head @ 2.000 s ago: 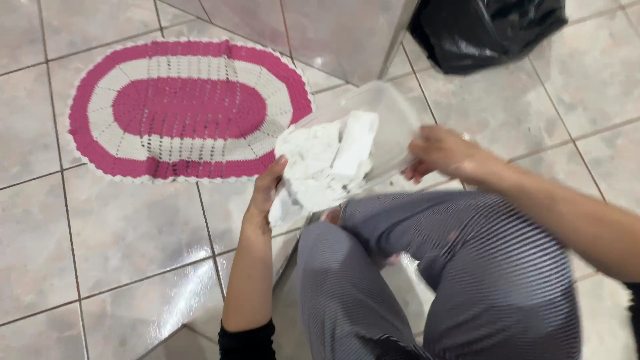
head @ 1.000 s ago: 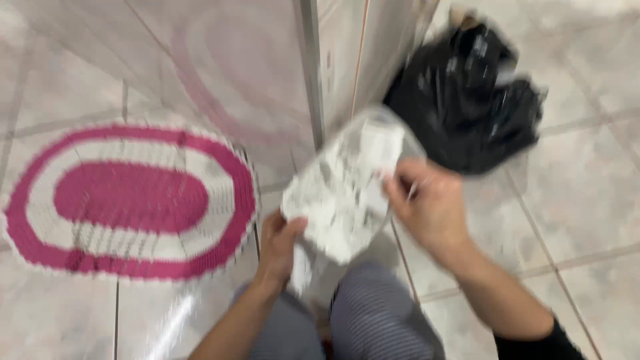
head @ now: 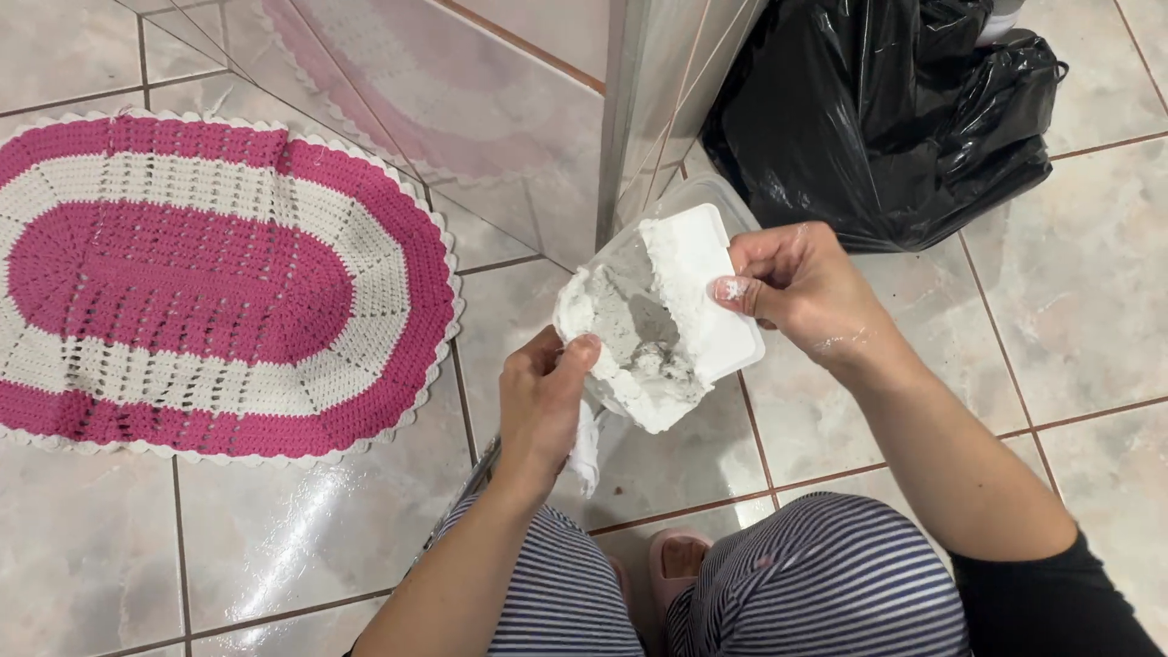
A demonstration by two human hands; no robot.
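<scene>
A clear plastic container [head: 721, 203] is tilted over the floor with white paste [head: 630, 388] thick along its rim and inside. My left hand [head: 547, 392] grips its left edge, the thumb at the paste. Between the thumb and fingers of my right hand [head: 785, 287] is a flat white plastic scraper [head: 716, 315], its left edge coated with paste, lying across the container's right part. A white cloth or similar soft piece [head: 586, 452] hangs below my left hand. White smears mark my right thumb and wrist.
A pink and white crocheted rug [head: 182, 274] lies on the tiled floor at left. A black plastic bag [head: 876, 128] stands at upper right, beside the end of a tiled wall [head: 630, 100]. My knees in striped trousers [head: 839, 575] and pink slippers [head: 675, 557] are below.
My right hand, off the container's right side two seconds ago, is now over it with the scraper. The view has shifted noticeably.
</scene>
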